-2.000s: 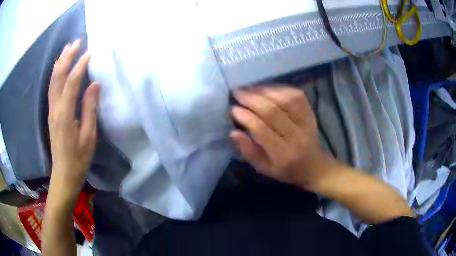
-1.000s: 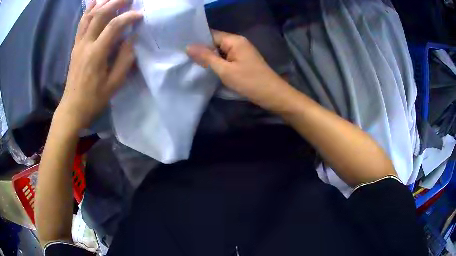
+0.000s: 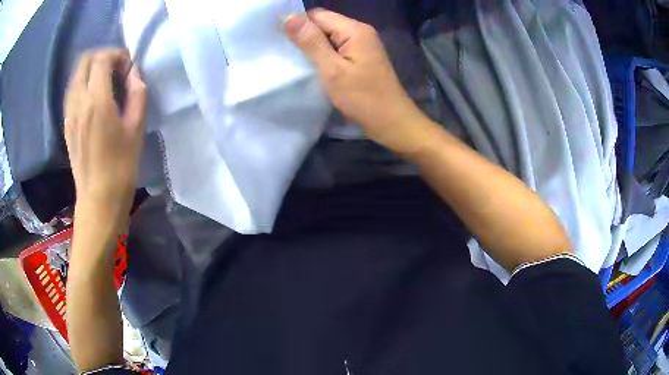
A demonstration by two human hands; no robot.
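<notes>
A light grey fabric piece (image 3: 257, 139), near white at the top, hangs over the middle of the view down towards the lap. My right hand (image 3: 352, 66) pinches its right edge between thumb and fingers. My left hand (image 3: 106, 117) is blurred, its fingers curled at the piece's left edge; whether it grips any cloth cannot be told. The dark grey garment panel (image 3: 59, 80) lies to the left, behind and beside my left hand. The upper end of the light piece is cut off by the picture's top edge.
A pile of grey cloth (image 3: 543, 124) hangs at the right. A blue plastic crate (image 3: 627, 124) with cloth scraps stands beyond it. A red plastic basket (image 3: 50, 289) is at the lower left, below a crinkled clear plastic bag (image 3: 26, 216).
The sewing table's front band and the yellow-handled snips have left the view. Since a second ago, my left hand moved left and down, off the top of the light piece. My right hand moved slightly up.
</notes>
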